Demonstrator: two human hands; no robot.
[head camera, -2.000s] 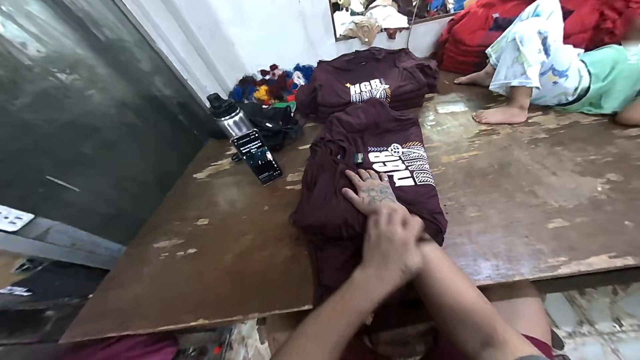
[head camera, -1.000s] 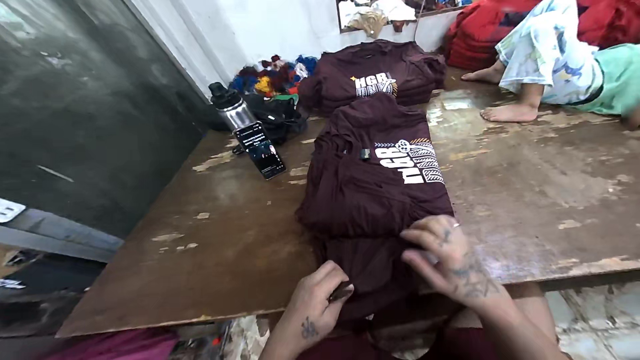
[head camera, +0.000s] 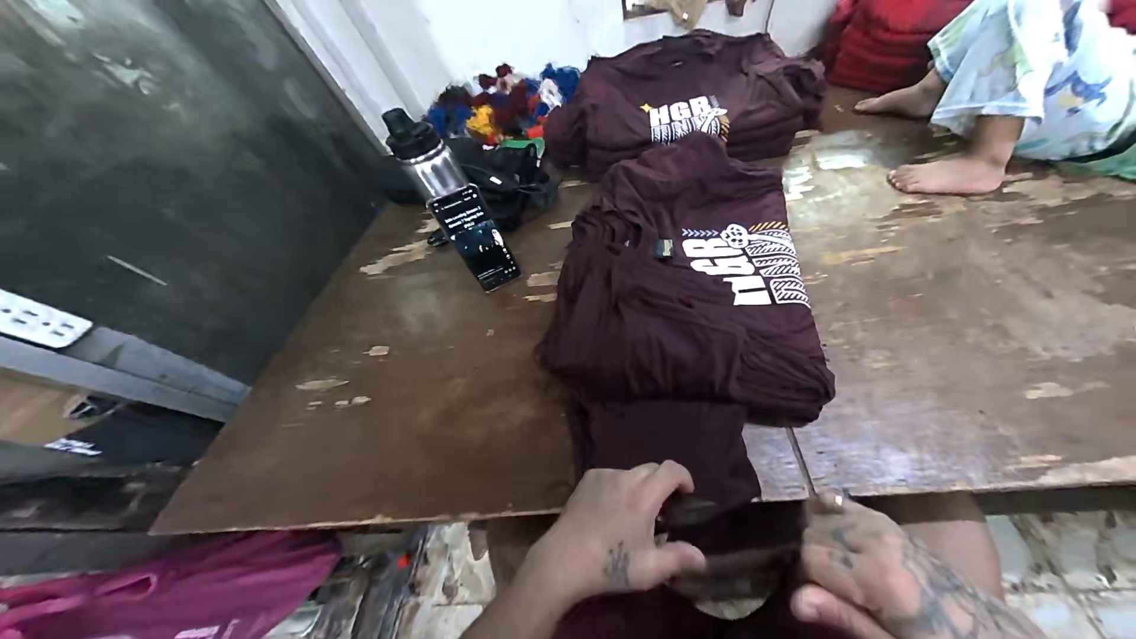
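Note:
A pile of folded maroon T-shirts (head camera: 657, 337) with a white print lies on the table. From under its near end a maroon cloth (head camera: 666, 444) hangs over the table's front edge. My left hand (head camera: 621, 532) is at this edge over the hanging cloth, thumb and forefinger apart; its other fingers are hidden, so its hold is unclear. To the right, my right hand (head camera: 856, 559) is closed on blurred maroon cloth that spans the gap between the hands. Farther back sits a second stack of maroon T-shirts (head camera: 683, 98).
A phone (head camera: 477, 238) leans on a metal bottle (head camera: 430, 164) left of the pile, by a black bag (head camera: 510, 182) and colourful yarn scraps (head camera: 497, 102). A person's bare foot (head camera: 950, 175) rests on the tabletop (head camera: 426, 390) at right, near red folded cloth (head camera: 879, 44).
Two seconds ago my hands were together on the folded shirts; a second ago they were apart at the pile's near end. Now both are lower, at the table's front edge, with cloth between them.

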